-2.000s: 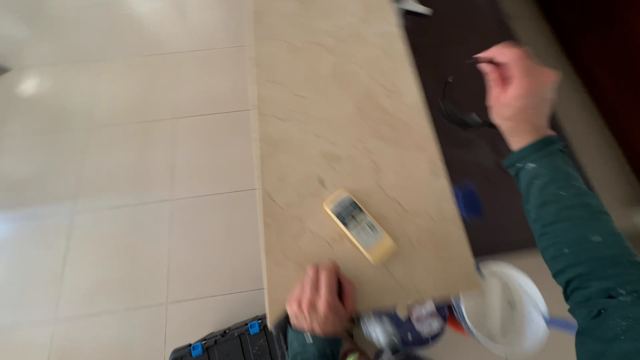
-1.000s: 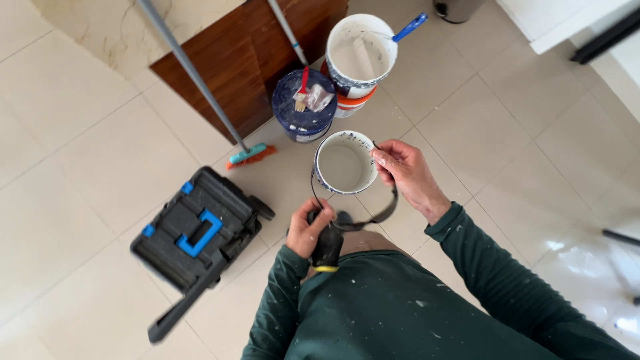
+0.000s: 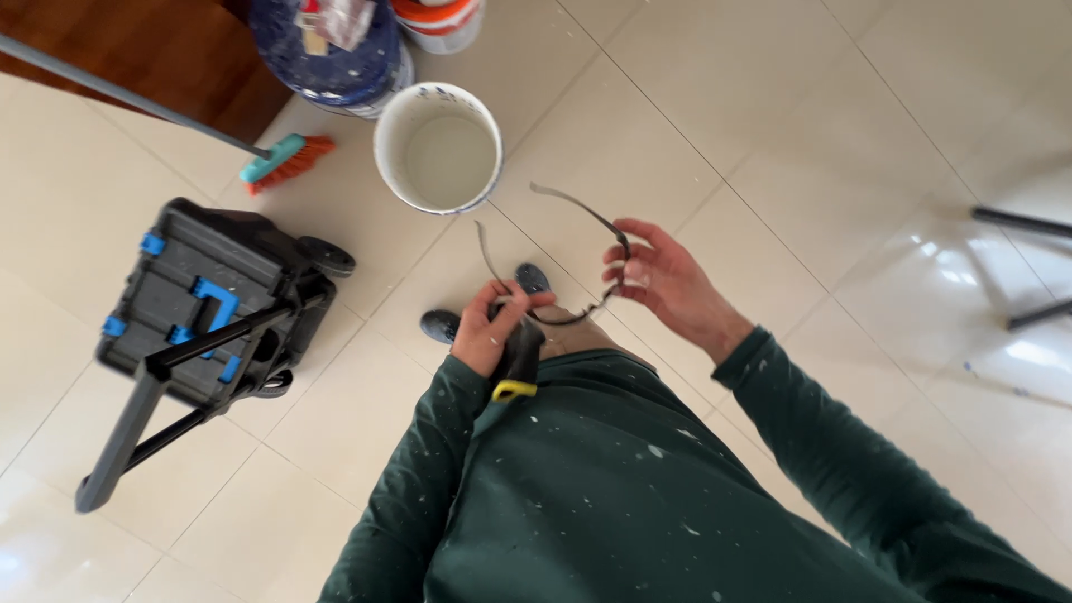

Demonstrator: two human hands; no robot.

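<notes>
A pair of dark-framed glasses is held in front of my body, its two temples spread and pointing away from me. My left hand grips the left side of the frame and also a black item with a yellow end, perhaps a glove or pouch; its exact kind is unclear. My right hand has its fingers curled round the right hinge area of the glasses. Beyond both hands a white bucket with pale contents stands on the tiled floor.
On the left are a black wheeled toolbox with blue latches and a broom. A blue-lidded bucket carries a paintbrush, beside an orange-and-white bucket. Dark metal legs show at right.
My view has shifted strongly from the stone-like surface to the floor. My left hand, resting on that surface two seconds ago, now holds the glasses together with my right hand.
</notes>
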